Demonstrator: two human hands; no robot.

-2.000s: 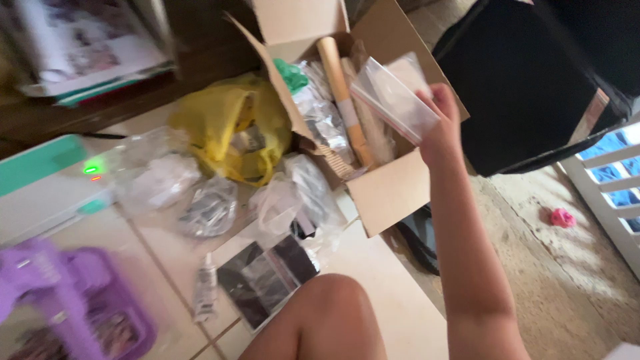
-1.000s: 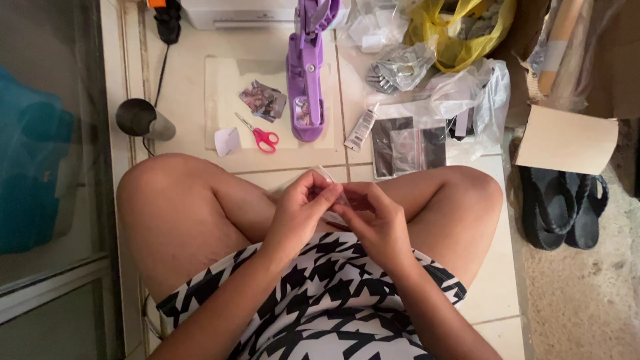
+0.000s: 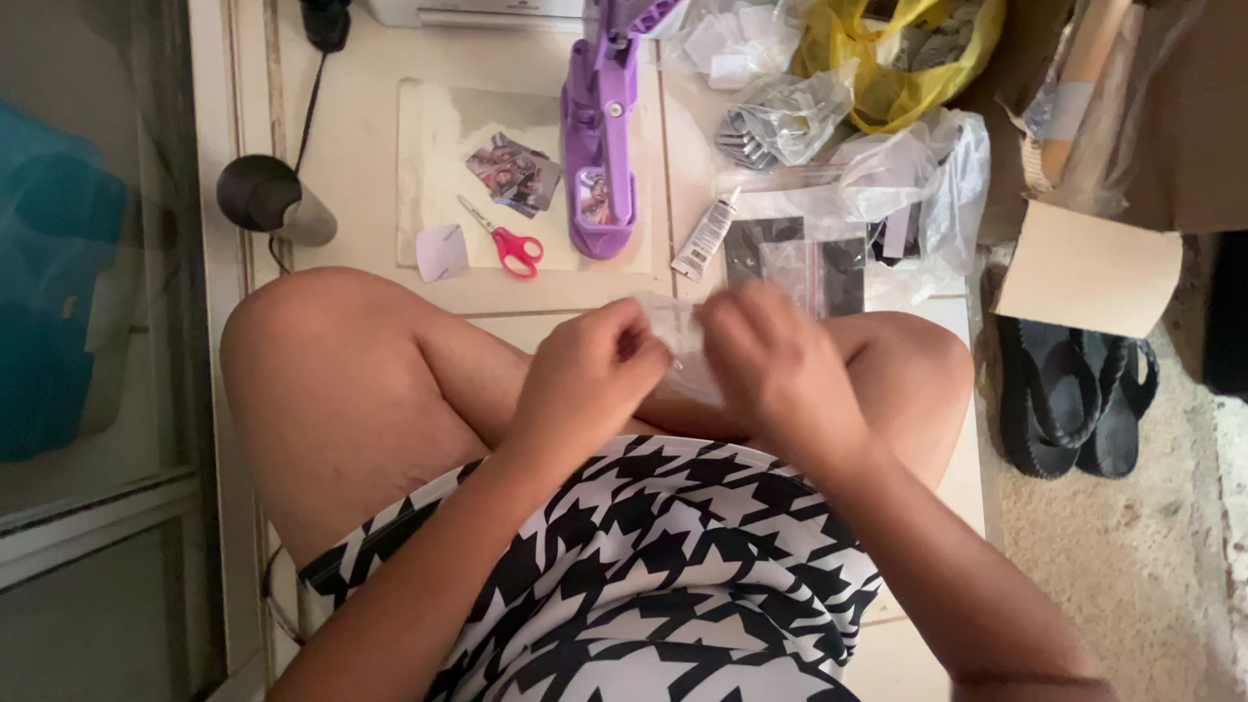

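Over my crossed legs my left hand [image 3: 600,375] pinches the left edge of a small clear plastic bag [image 3: 678,331]. My right hand [image 3: 775,366], blurred, is at the bag's right side; its fingertips are too blurred to show whether they grip it. Beyond my hands stands a purple hand press [image 3: 604,136] with a printed piece in its base. Left of it lie printed picture cutouts [image 3: 512,171], red-handled scissors [image 3: 512,249] and a white paper piece [image 3: 442,253]. A glue tube [image 3: 707,237] rests to the right, beside a clear bag with dark sheets [image 3: 843,268].
A dark tumbler [image 3: 307,210] lies at the left by a cable. Upper right are a yellow plastic bag [image 3: 877,88], a bag of metal parts [image 3: 770,127] and a cardboard box flap [image 3: 1092,268]. Black sandals [image 3: 1058,409] sit below the flap.
Two seconds ago a hand held a clear packet over the cardboard box; now both hands are over my lap. Since one second ago my hands have moved apart, with more of the clear bag showing.
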